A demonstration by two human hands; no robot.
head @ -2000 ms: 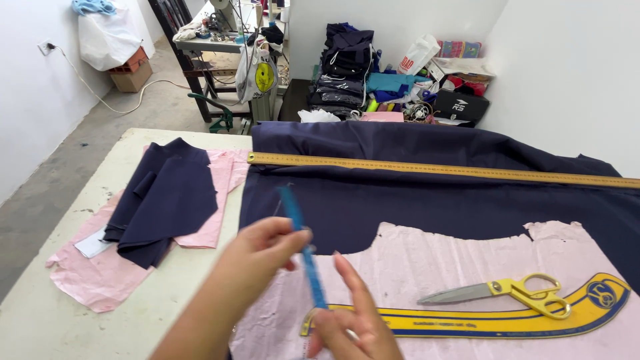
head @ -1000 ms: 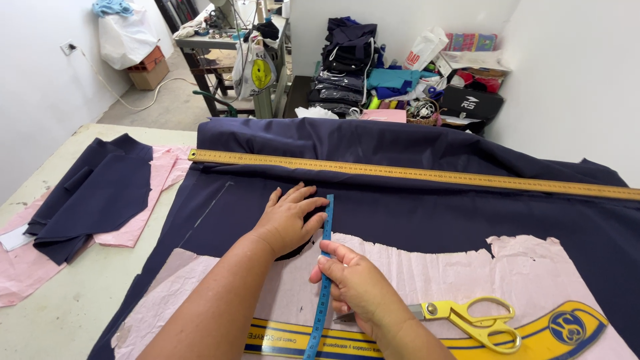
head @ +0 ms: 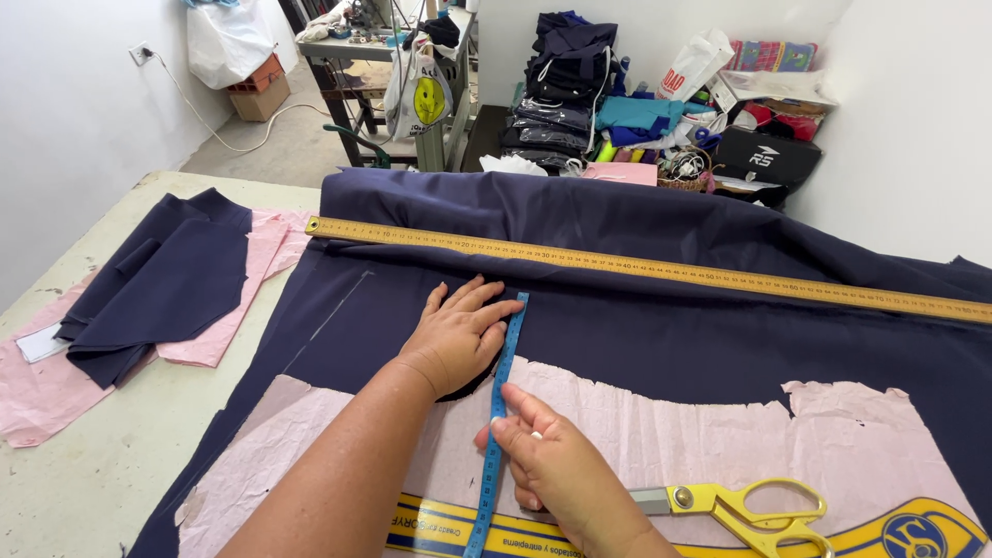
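Note:
Flat on the navy fabric (head: 659, 341) lies my left hand (head: 457, 337), its fingertips beside and against the top end of a blue tape measure (head: 490, 457). My right hand (head: 542, 457) pinches that tape lower down, over the pink paper pattern (head: 666, 442), and a small white piece shows between its fingers. The tape runs down across a yellow and blue curved ruler (head: 457, 527). Yellow-handled fabric scissors (head: 728, 504) rest right of my right hand, their blades partly hidden by it. A chalk line (head: 329, 316) marks the fabric left of my left hand.
A long wooden ruler (head: 604, 262) lies across the fabric beyond my hands. Folded navy pieces (head: 178, 279) and pink paper (head: 205, 341) lie on the pale table (head: 85, 496) at left. Behind stand a sewing machine table (head: 349, 51) and a pile of folded garments (head: 570, 85).
Two seconds ago both hands held the blue tape above the fabric. Since then my left hand has come down flat beside the tape's top end, and the tape lies over the fabric and pattern.

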